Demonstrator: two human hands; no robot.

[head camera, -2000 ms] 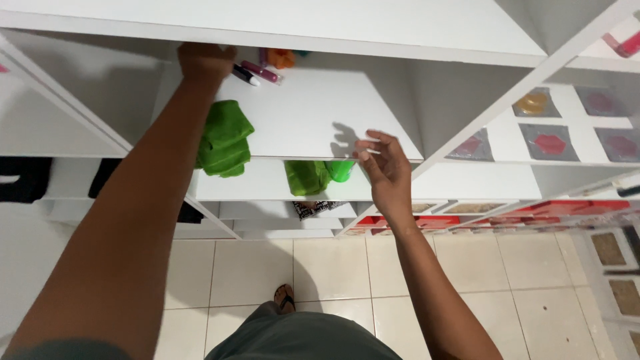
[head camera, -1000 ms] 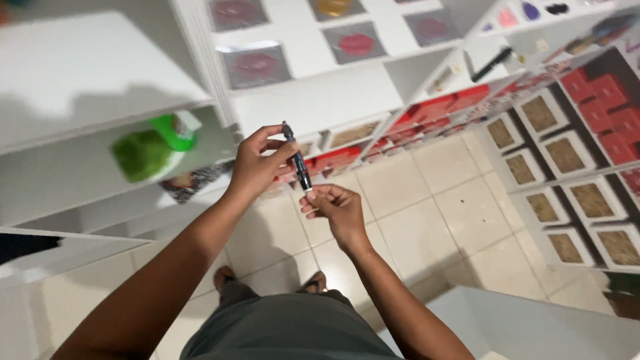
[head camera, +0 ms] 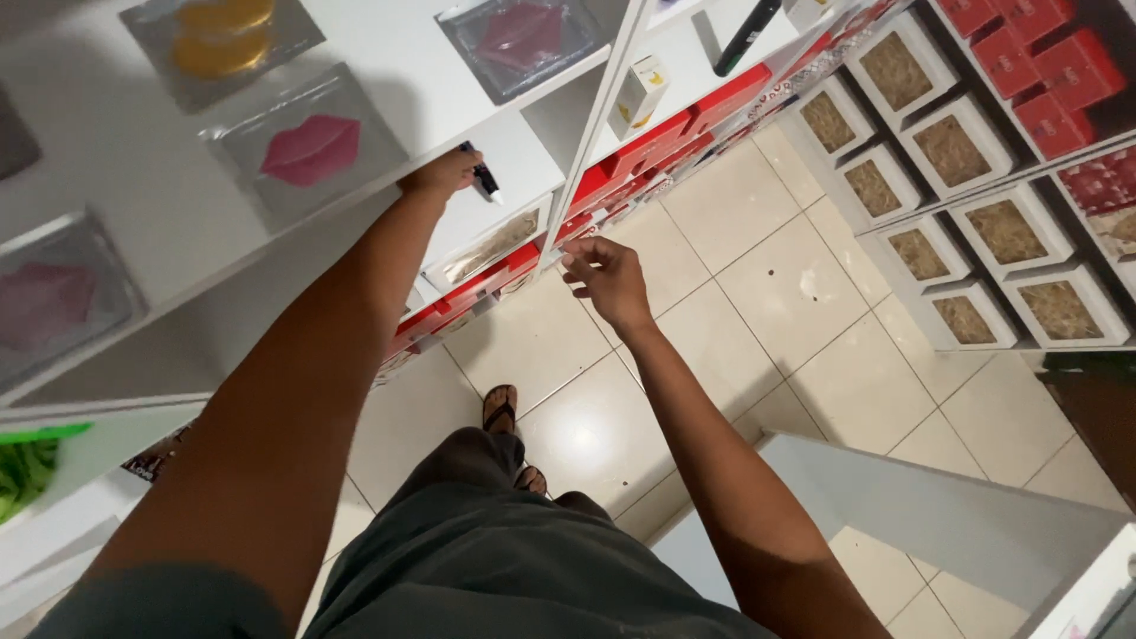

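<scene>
My left hand [head camera: 445,172] reaches into a white shelf compartment, its fingers on a dark pen-shaped tube [head camera: 485,180] with a white tip that lies at an angle over the shelf board. Above that compartment, clear packets with a pink lip-shaped item [head camera: 312,151] and a golden one [head camera: 224,37] rest on the upper shelf. Over the tiled floor, beside an upright shelf divider, my right hand [head camera: 609,279] hangs with its fingers curled and apart, holding nothing that shows.
A small white box [head camera: 637,96] and a black tube [head camera: 747,37] stand on the shelf right of the divider [head camera: 593,133]. Red boxes [head camera: 710,108] fill the shelf below. White boxes with straw-like filling [head camera: 963,155] line the far right. A grey panel [head camera: 923,479] stands at lower right.
The dark tube, between both hands a second ago, is now at the shelf with my left hand. My right hand has come off it. The view has shifted along the shelves.
</scene>
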